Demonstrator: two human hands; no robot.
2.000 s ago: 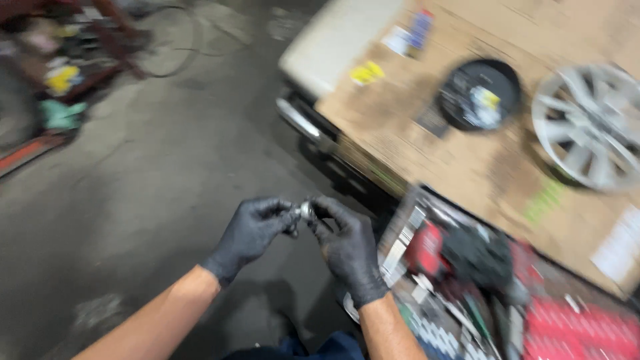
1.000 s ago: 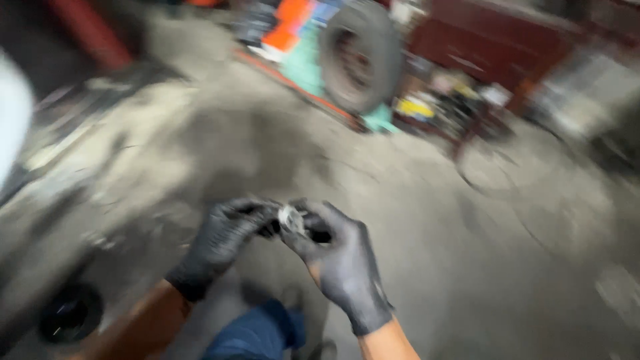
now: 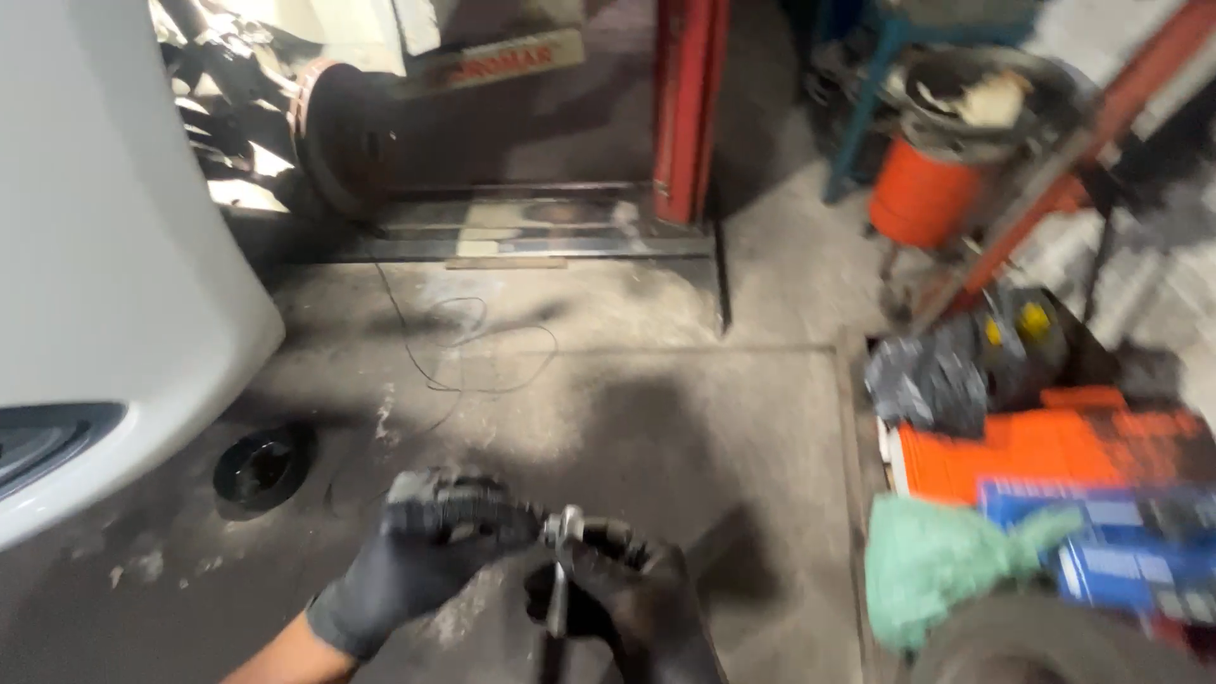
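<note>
Both my hands wear dark gloves and meet low in the middle of the head view. A small shiny metal part (image 3: 564,525) is between my fingertips; blur hides its exact kind. My left hand (image 3: 446,532) grips it from the left, fingers bent. My right hand (image 3: 627,579) closes on it from the right. A thin, bright, rod-like piece (image 3: 559,598) extends downward beside my right fingers; whether it is joined to the small part I cannot tell.
A white car's bumper (image 3: 199,313) fills the left, near a brake disc (image 3: 332,138). A round black pan (image 3: 263,467) and a thin cable (image 3: 456,388) lie on the floor. A red post (image 3: 686,114) stands ahead. Right are an orange drain tank (image 3: 923,195), a green bag (image 3: 921,560) and a tire (image 3: 1045,646).
The view has swung from the cardboard-covered bench and wheel, past the tire, to the white car and red post. Both hands stay together around the small metal part.
</note>
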